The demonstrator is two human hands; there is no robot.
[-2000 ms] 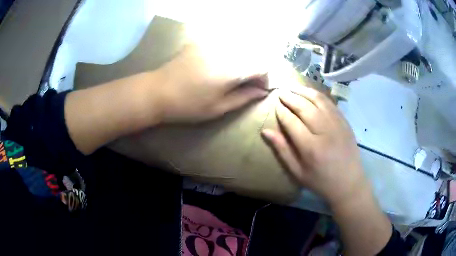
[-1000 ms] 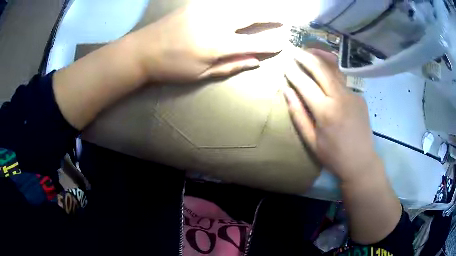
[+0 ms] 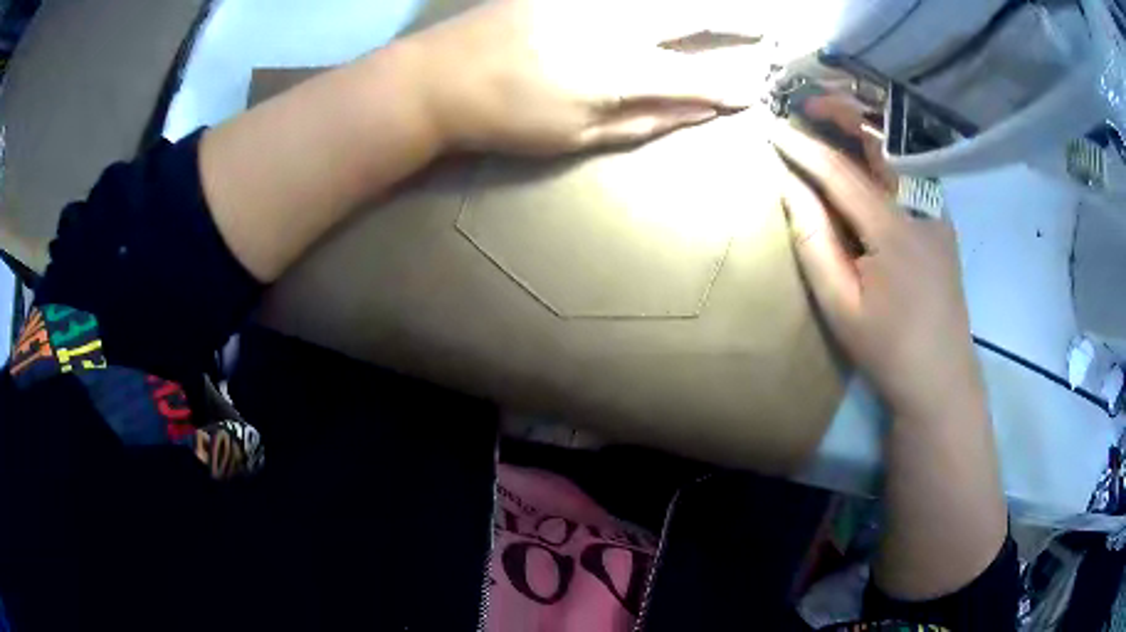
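The tan garment panel (image 3: pixel 494 333) lies across the machine table and hangs over its front edge. A patch pocket (image 3: pixel 605 253) with a pointed bottom lies flat on it, its edges showing as thin lines. My left hand (image 3: pixel 580 80) lies flat on the cloth left of the needle area, partly washed out by the lamp glare. My right hand (image 3: pixel 871 259) rests on the panel's right part, fingers bent towards the presser foot (image 3: pixel 780 89). The needle is lost in the glare. Both hands press on the cloth; neither visibly grips it.
The white sewing machine head (image 3: pixel 988 87) is at the upper right, over the worn white table (image 3: pixel 1019 272). Small pale parts (image 3: pixel 1093 367) stand at the table's right. A brown surface (image 3: pixel 80 111) is at the far left. Pink printed cloth (image 3: pixel 568 556) shows below the table edge.
The pocket outline has come fully into view and now lies flat. The right hand has moved up beside the presser foot, and the left hand has shifted up and right in view.
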